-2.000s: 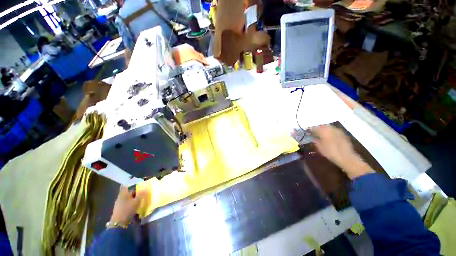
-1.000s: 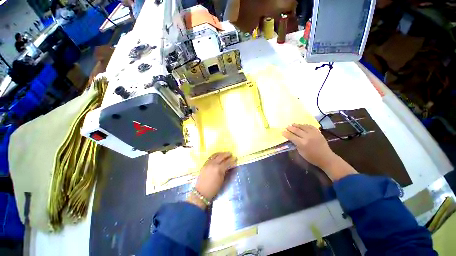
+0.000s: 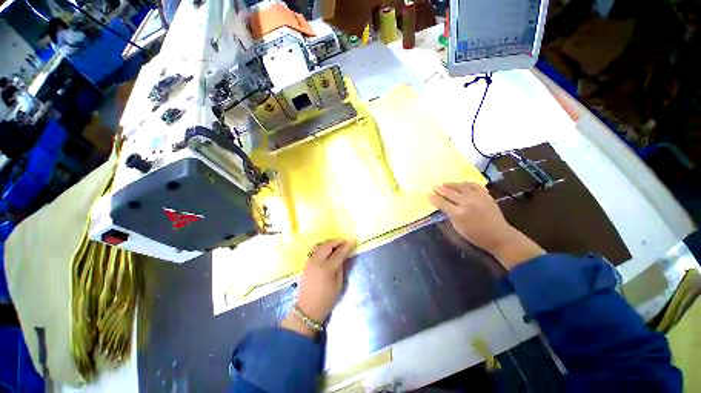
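A bright yellow fabric panel (image 3: 346,184) lies flat under the clamp frame (image 3: 311,127) of the sewing machine head (image 3: 181,211), on a white sheet (image 3: 230,269). My left hand (image 3: 323,280) lies on the panel's near edge, fingers bent. My right hand (image 3: 473,215) lies flat with its fingertips on the panel's near right edge. Whether either hand pinches the cloth cannot be told. Metal thread snips (image 3: 530,170) on a black cord (image 3: 475,127) lie on dark brown pocket pieces (image 3: 584,211) at the right.
Folded beige panels with ruffled olive edges (image 3: 100,307) hang at the left. A dark metal bed plate (image 3: 415,284) is under my forearms. The control screen (image 3: 496,34) stands behind. Thread cones (image 3: 388,24) stand behind the machine. More panels (image 3: 684,322) lie at the lower right.
The right hand has moved from the brown pieces onto the panel, and the left hand from the panel's left corner to its near edge. The snips now lie on the brown pieces. The view has shifted.
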